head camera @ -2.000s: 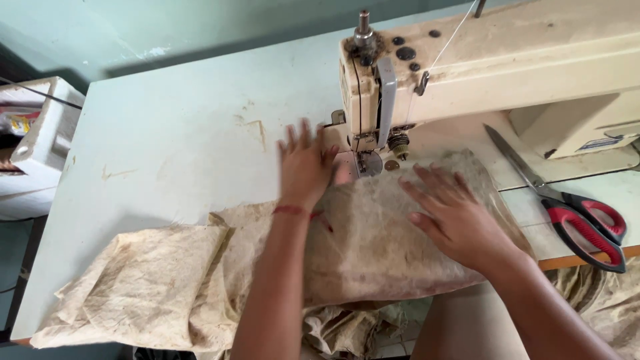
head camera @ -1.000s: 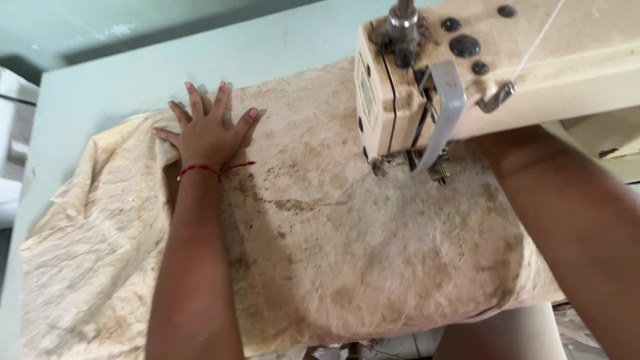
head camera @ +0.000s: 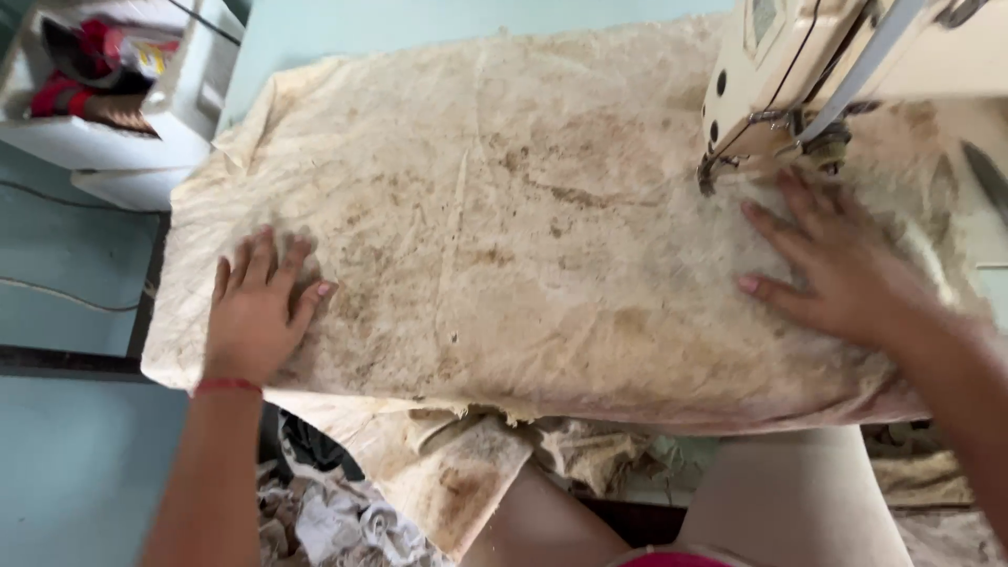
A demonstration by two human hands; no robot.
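Note:
A stained beige cloth (head camera: 472,236) lies spread over the sewing table, under the presser foot area of a sewing machine (head camera: 787,79), and part of it hangs below the front edge. My left hand (head camera: 260,307), with a red string at the wrist, rests flat on the cloth's left part, fingers spread. On the right part, just below and right of the machine's needle area, my right hand (head camera: 827,260) lies palm down with its fingers apart; it is somewhat blurred. Neither hand grips anything.
A white foam box (head camera: 181,118) with red and dark items stands left of the table. A scissor blade (head camera: 984,177) shows at the right edge. Cloth scraps (head camera: 354,520) are heaped below the table. Cables run along the left wall.
The cloth now lies spread flatter toward the left, where it was folded over. My right hand, hidden behind the machine head one second ago, is in front of it on the cloth.

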